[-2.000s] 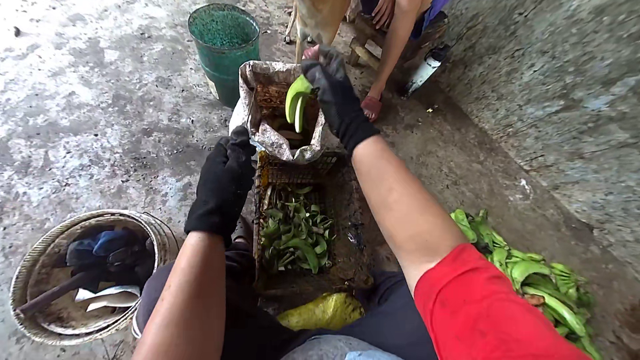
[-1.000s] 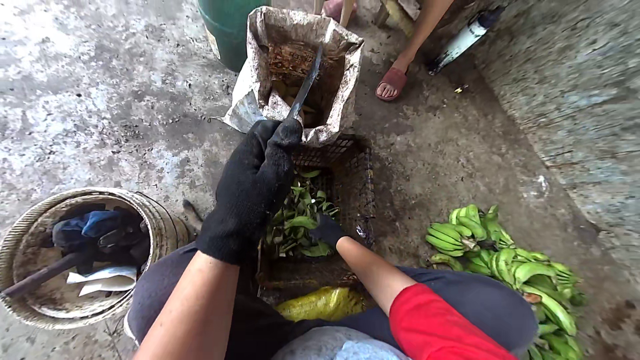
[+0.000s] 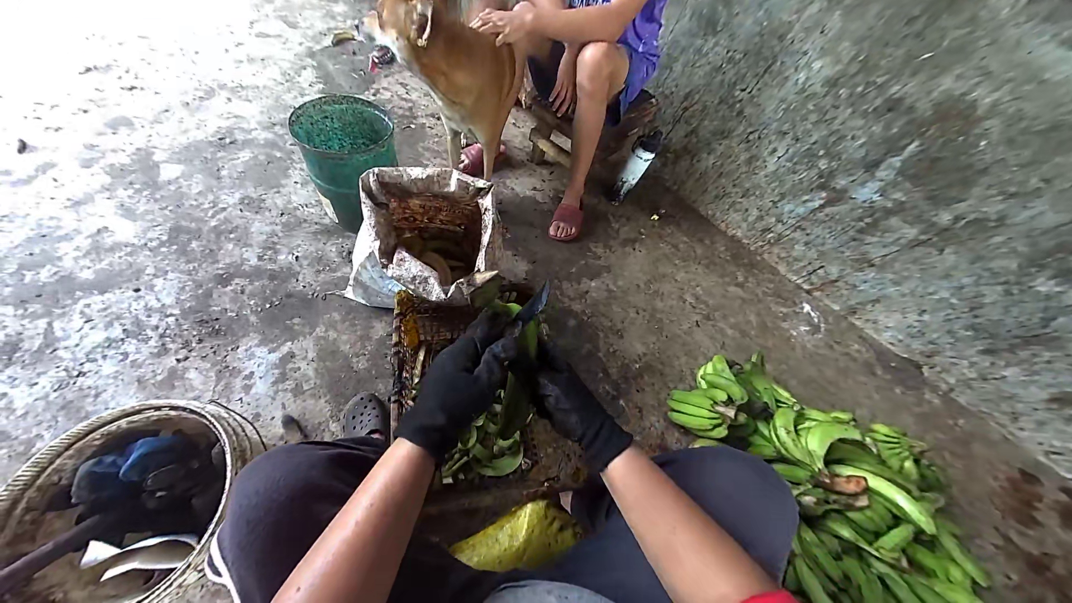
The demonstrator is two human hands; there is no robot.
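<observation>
My left hand point(image 3: 461, 377), in a black glove, grips a knife point(image 3: 533, 303) whose dark blade points up and right. Against the blade lies a green banana or plantain point(image 3: 528, 339), held by my right hand point(image 3: 574, 402), also black-gloved. Both hands meet above a plastic crate point(image 3: 405, 343) that has green peels point(image 3: 486, 448) in it. Just beyond the crate an open woven sack point(image 3: 377, 260) holds pale pieces. The knife handle is hidden in the glove.
Bunches of green bananas point(image 3: 837, 469) lie at right, near a rough wall point(image 3: 879, 209). A basket point(image 3: 226, 469) with cloths stands at left. Farther off are a green bucket point(image 3: 347, 167), a brown dog point(image 3: 469, 75), a seated person point(image 3: 599, 75) and a white bottle point(image 3: 634, 167).
My right hand has come up from the peels in the crate to meet my left at the knife, with a green fruit now in it. The view has tilted up, showing the dog and seated person.
</observation>
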